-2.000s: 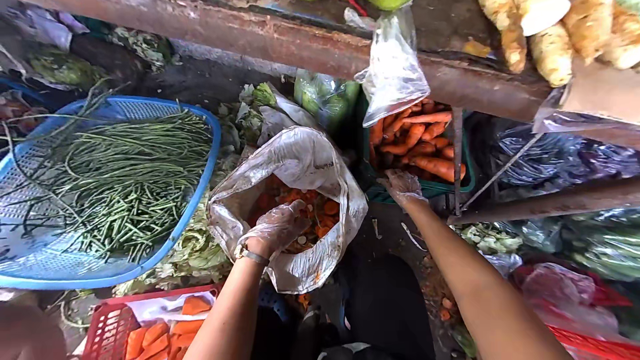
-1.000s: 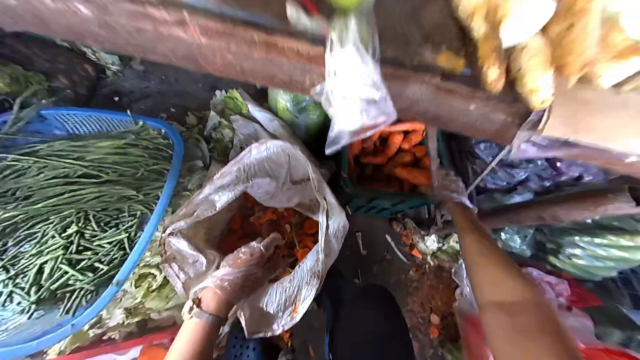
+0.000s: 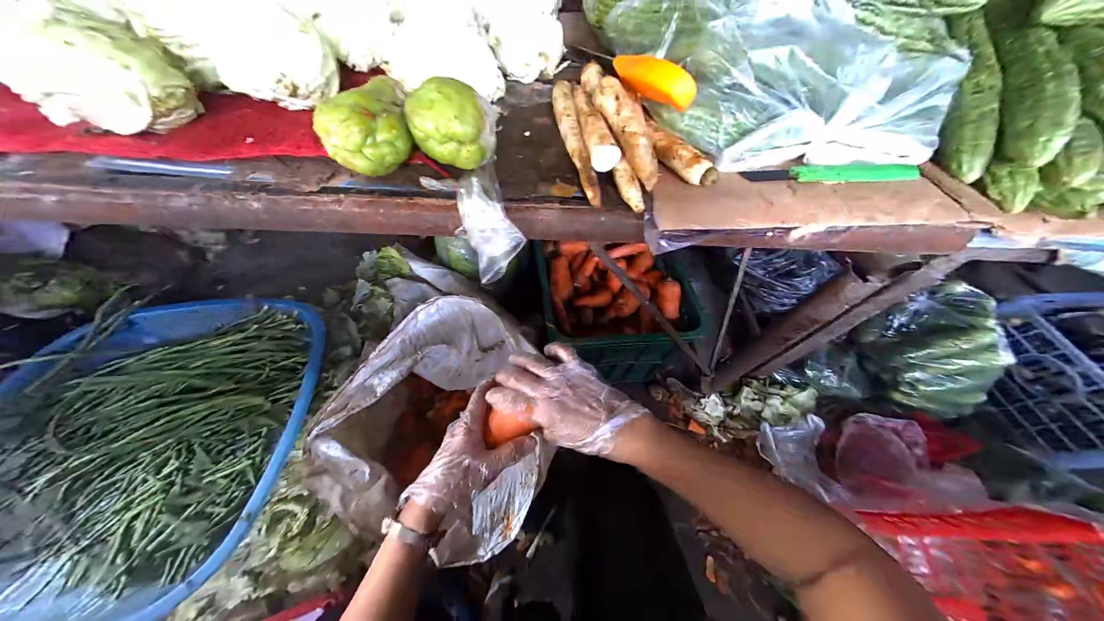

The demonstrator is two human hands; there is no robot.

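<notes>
Clear plastic gloves cover both hands. My left hand is closed around a carrot over the right side of an open white woven sack. My right hand lies over the same carrot from above, its fingers touching it. Orange carrot pieces lie down inside the sack, partly in shadow. Behind the sack, below the wooden stall edge, a dark green plastic crate holds whole carrots.
A blue basket of long green beans stands at left. The wooden stall edge runs across above, bearing chayotes, pale roots and bagged vegetables. Diagonal metal struts stand right of the crate. A red crate sits lower right.
My right hand has moved from the carrot crate to the sack, and my left hand has risen from inside it. Both now meet on a carrot. The view has tilted up to show more of the stall.
</notes>
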